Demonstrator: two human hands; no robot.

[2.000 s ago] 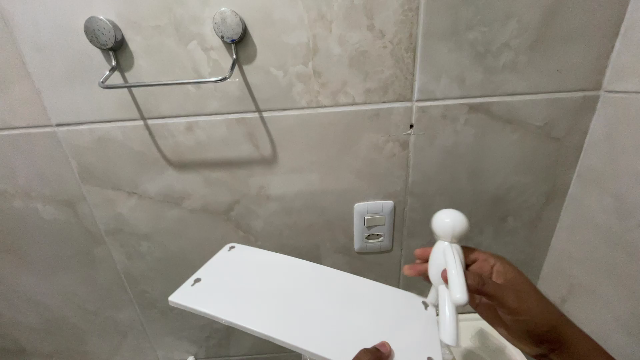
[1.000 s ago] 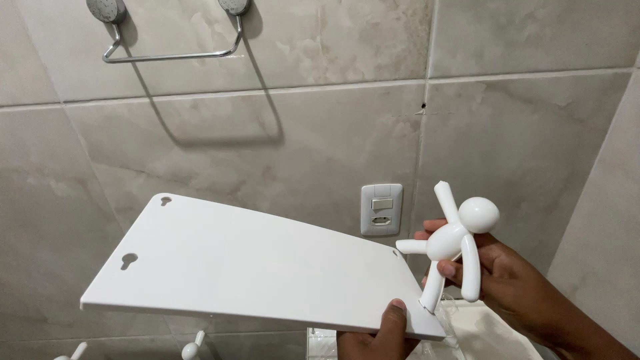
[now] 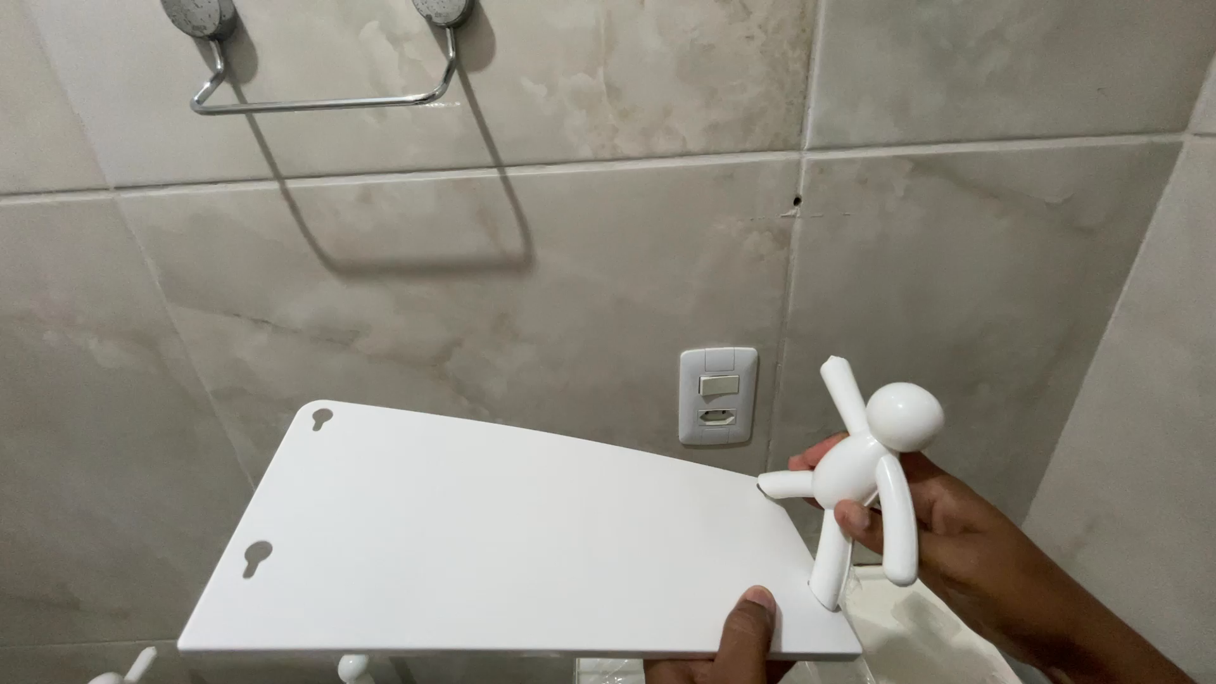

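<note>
My left hand [image 3: 746, 632] grips the near edge of a white flat shelf panel [image 3: 513, 541], thumb on top and fingers beneath. Two keyhole slots, one [image 3: 256, 559] nearer and one [image 3: 322, 419] farther, pierce the panel's left end. My right hand [image 3: 912, 513] holds a glossy white human-shaped figure [image 3: 847, 472] by its body, thumb in front. The figure leans at the panel's right end, with one leg on the surface near the front corner and the other at the back corner. Whether the feet are seated in slots cannot be told.
A chrome bar holder [image 3: 323, 106] with round mounts hangs on the tiled wall. A switch and socket plate [image 3: 718, 396] is set below a small hole [image 3: 796, 200]. More white figure parts [image 3: 353, 668] show under the panel. A pale surface [image 3: 926, 627] lies at lower right.
The figure has gone from upright beside the panel's end to tilted, with both feet at its right end. My left hand shows more along the near edge. The view has shifted.
</note>
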